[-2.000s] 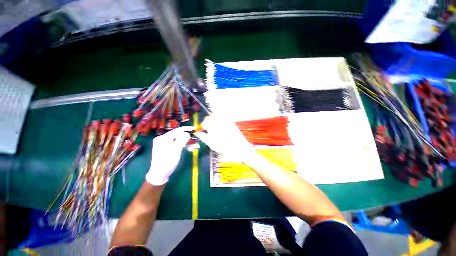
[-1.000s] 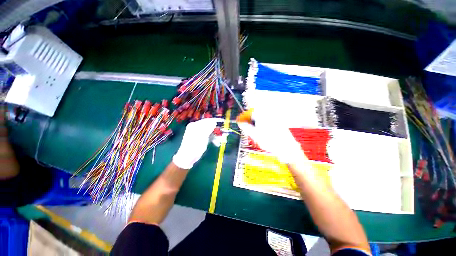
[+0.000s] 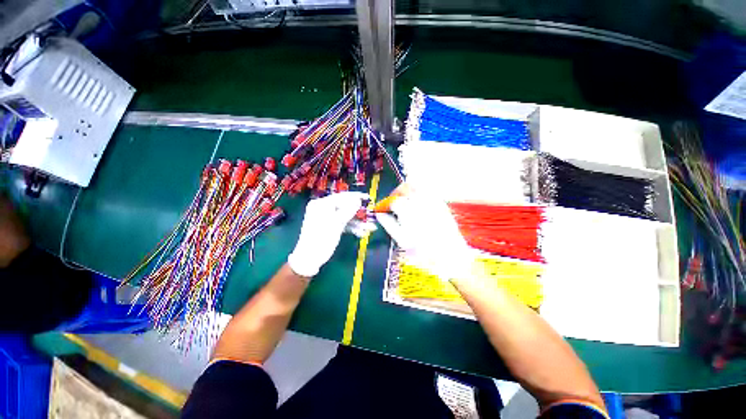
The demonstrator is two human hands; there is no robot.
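Note:
My left hand [image 3: 321, 232], in a white glove, holds a small dark-red connector housing [image 3: 361, 214] at its fingertips, over the yellow line. My right hand [image 3: 425, 225], also in a white glove with an orange-yellow fingertip cover [image 3: 388, 202], has its fingertips right beside the housing. Whether a wire is between the right fingertips is too small to tell. The white wire tray [image 3: 605, 278] lies to the right with blue wires [image 3: 474, 125], black wires [image 3: 601, 190], red wires [image 3: 503, 232] and yellow wires [image 3: 511, 283]. My right hand partly covers its left side.
Partly wired connectors [image 3: 214, 233] lie left of my hands, with another pile [image 3: 331, 151] by the metal post [image 3: 375, 65]. More wired housings [image 3: 710, 237] lie right of the tray. A white vented machine [image 3: 74, 106] stands far left. A person's dark sleeve [image 3: 49, 286] shows at the left edge.
The view has swung left since the oldest frame. My right hand has moved from over the tray's left edge to close beside the housing in my left hand.

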